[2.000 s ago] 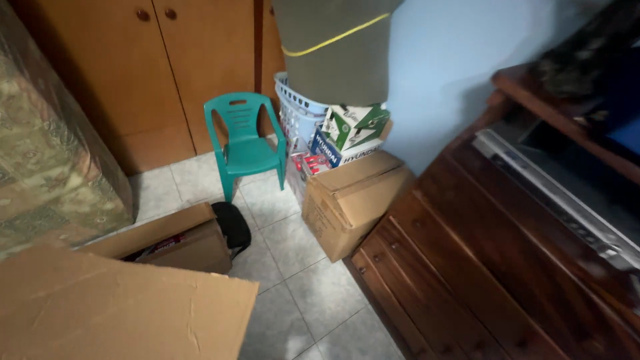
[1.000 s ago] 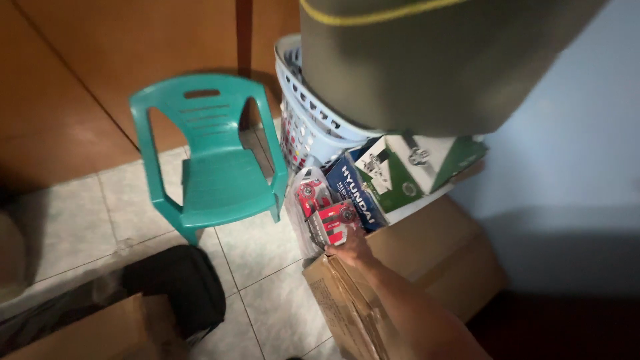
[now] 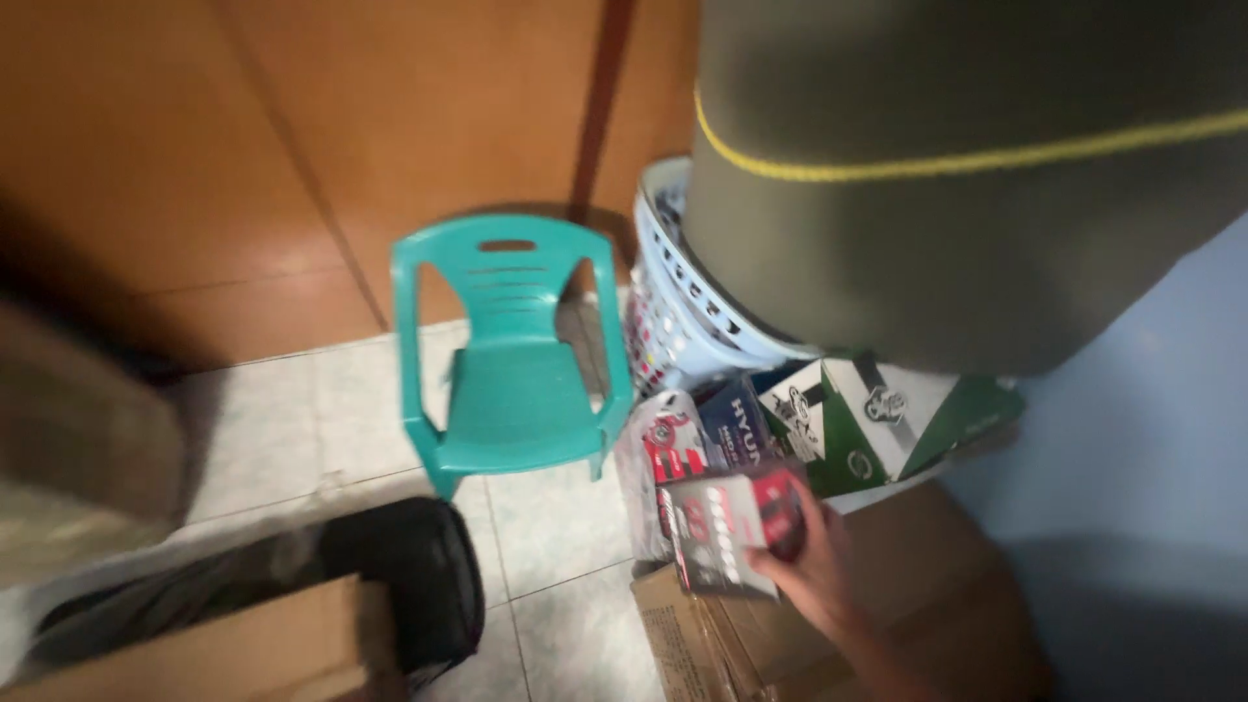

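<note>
My right hand [image 3: 814,561] grips a small grey and red printed box [image 3: 717,536] by its right end, above the near edge of a brown cardboard carton [image 3: 877,585]. Motion blurs both the hand and the box. Just behind it, a clear plastic bag [image 3: 639,487] holds a red and white box [image 3: 673,439]. A blue Hyundai box [image 3: 736,424] and a green and white box [image 3: 858,419] lie beside the bag. My left hand is out of sight.
A teal plastic chair [image 3: 517,400] stands on the tiled floor by wooden cabinet doors [image 3: 468,97]. A light blue laundry basket [image 3: 682,322] touches a large dark roll with yellow cord [image 3: 926,244]. At lower left are a black case [image 3: 419,556] and a cardboard box [image 3: 224,653].
My right hand, out of view two seconds ago, was at the red box by the bag one second ago. It now holds a grey and red box over the carton. The view has moved closer.
</note>
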